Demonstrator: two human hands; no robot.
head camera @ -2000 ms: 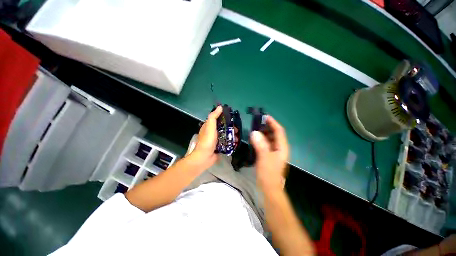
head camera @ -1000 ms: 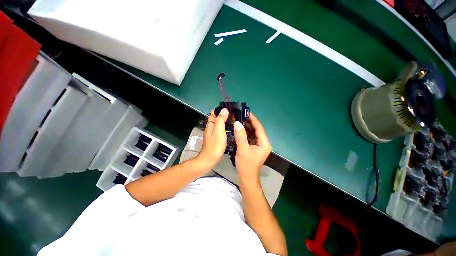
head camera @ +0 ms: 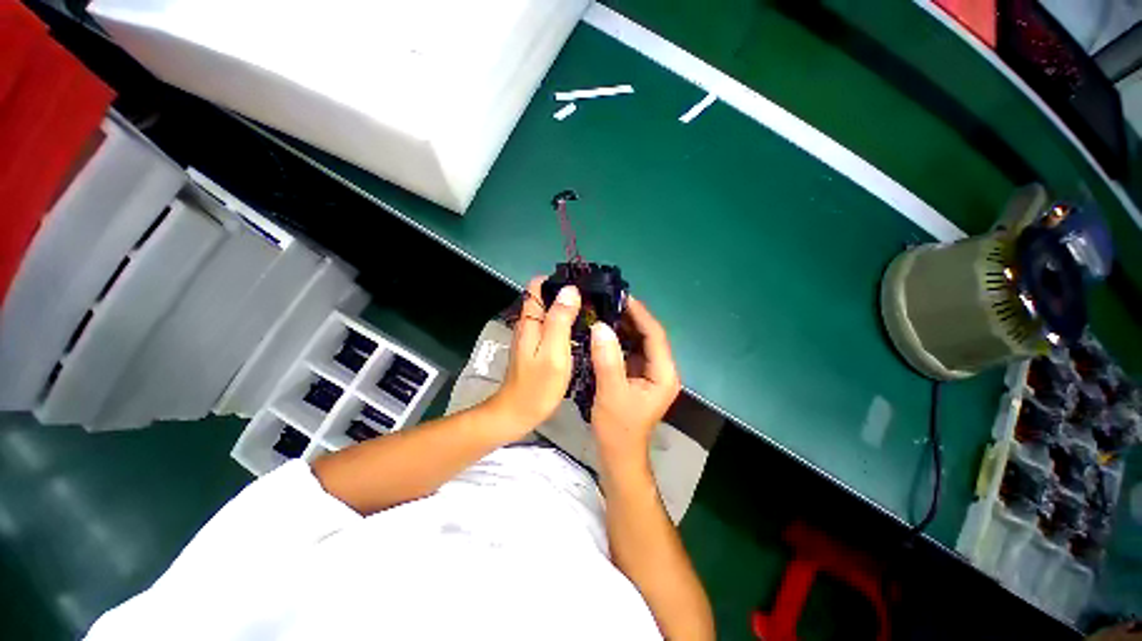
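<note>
A black device unit (head camera: pixel 584 278) is held between both hands over my lap, close to the bench's front edge. My left hand (head camera: pixel 541 357) grips its left side with the thumb on top. My right hand (head camera: pixel 631 376) grips its right side, thumb also on top. The two thumbs are close together. A thin red lead wire (head camera: pixel 570 233) sticks out of the unit's far end and ends in a small black connector (head camera: pixel 565 198) above the green bench. The fingers hide most of the unit, and I cannot tell how its parts fit together.
A large white foam block (head camera: pixel 461 163) stands at the bench's left. White strips (head camera: pixel 594 94) lie beyond the unit. A beige-green machine (head camera: pixel 939 307) and a divided parts tray (head camera: pixel 1021 570) are at right. A small compartment tray (head camera: pixel 298 367) and stacked foam trays (head camera: pixel 163 301) are low left.
Two seconds ago my right hand held a black part away from the unit. Now both hands are together on the unit. Since one second ago, the wire's connector has swung slightly.
</note>
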